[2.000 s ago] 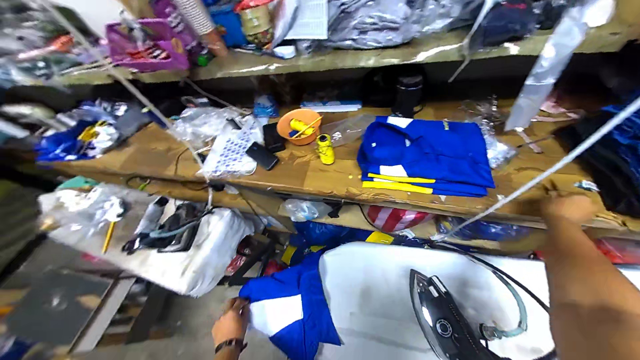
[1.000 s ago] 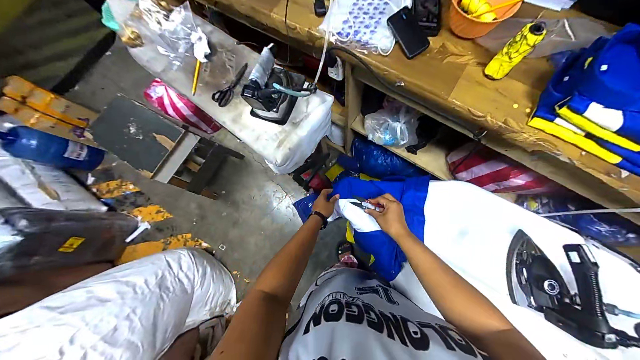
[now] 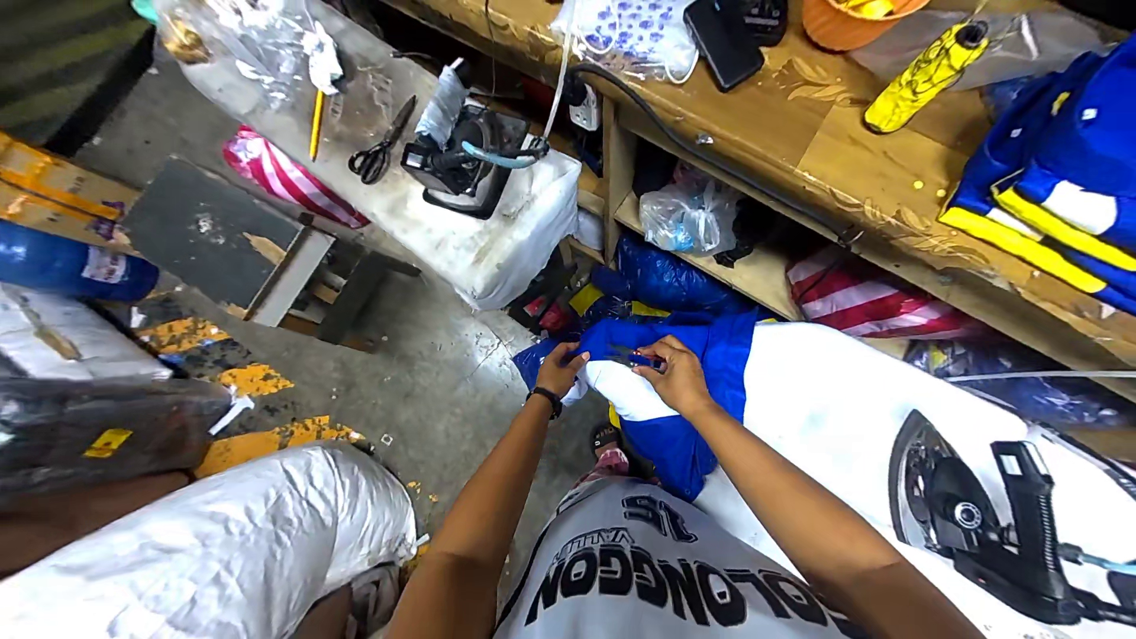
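A blue and white garment [image 3: 679, 448] with a little yellow hangs over the near end of a white-covered ironing surface [image 3: 799, 399]. My left hand [image 3: 559, 368], with a dark band at its wrist, pinches the blue cloth at the garment's left edge. In my right hand [image 3: 676, 373] is a small dark tool, seemingly thread snippers [image 3: 632, 358], its blades pointing left over the cloth toward my left hand. On the white surface to the right rests a black electric iron [image 3: 967, 515], its cord and a hose running off to the right.
A second iron [image 3: 470, 160], black scissors [image 3: 383, 142] and a yellow pencil [image 3: 317, 126] lie on a pale side table. The wooden bench [image 3: 834, 151] holds a phone [image 3: 723, 44], a yellow bottle [image 3: 926, 77] and folded blue garments [image 3: 1083, 133]. Large white sacks [image 3: 222, 532] stand lower left.
The view has swung left and down since two seconds ago. My right hand, then empty-looking near the bench at right, has come to the garment and now holds a small tool beside my left hand.
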